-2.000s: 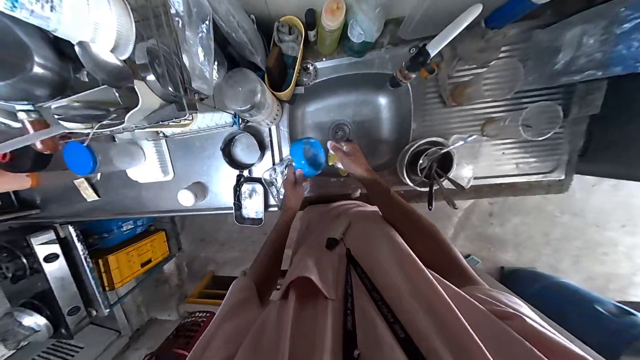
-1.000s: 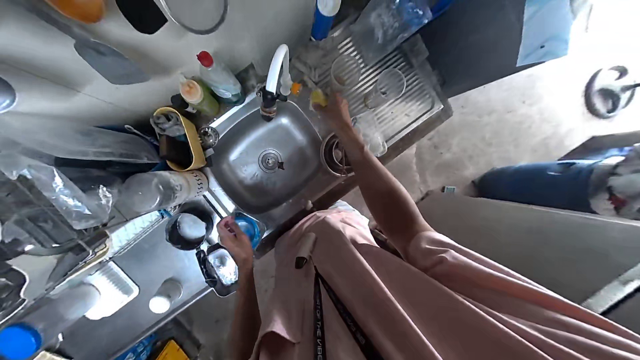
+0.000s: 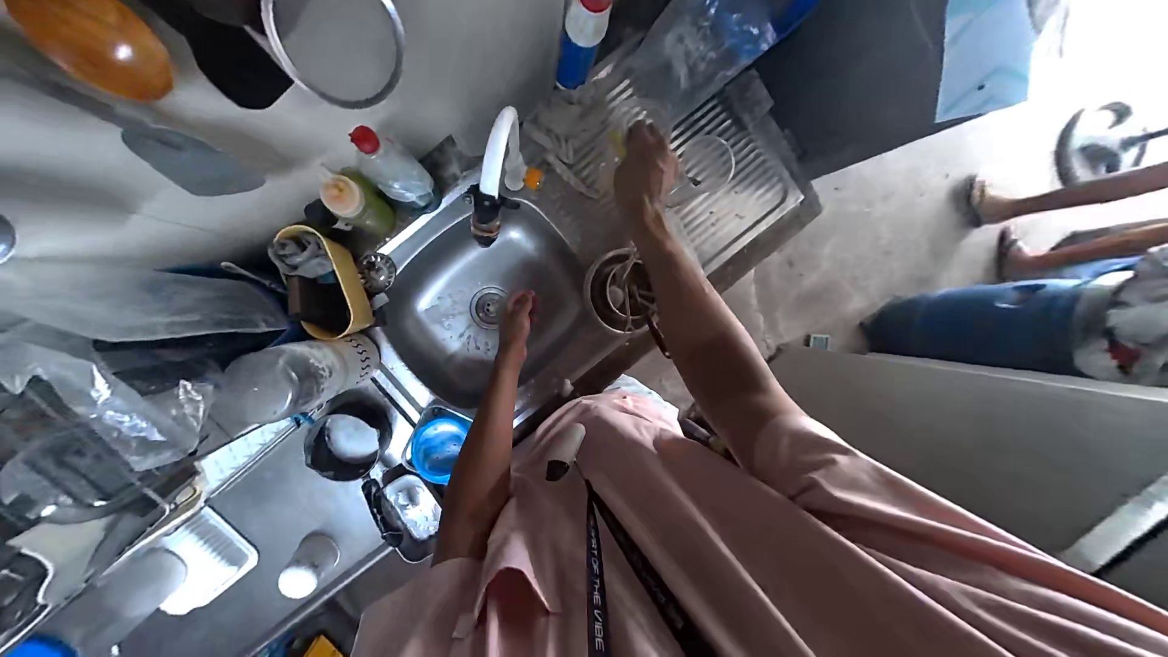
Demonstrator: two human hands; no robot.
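Note:
My right hand [image 3: 646, 169] is over the ribbed drainboard, closed around a yellow sponge [image 3: 619, 144] of which only an edge shows, beside a clear container [image 3: 643, 114]. Inside the steel sink [image 3: 447, 265], near the drain, my left hand [image 3: 518, 319] holds nothing that I can see; its fingers are partly blurred. Left of my left forearm sits a blue bowl [image 3: 440, 449] at the counter's edge. A steel pot with utensils [image 3: 610, 290] stands right of the sink, close to my right forearm. The white faucet [image 3: 500, 151] rises behind the basin.
A yellow caddy [image 3: 351, 283] and bottles [image 3: 370, 205] line the sink's back left. A dark pan [image 3: 319, 447], a black tray [image 3: 411, 502] and a white cup [image 3: 306, 568] sit on the left counter. Another person's legs [image 3: 1058, 201] show at far right, behind a blue drum [image 3: 985, 324].
My left hand has let go of the blue bowl at the left counter and moved into the sink. My right hand was over the sink two seconds ago and is now at the drainboard. The view has turned.

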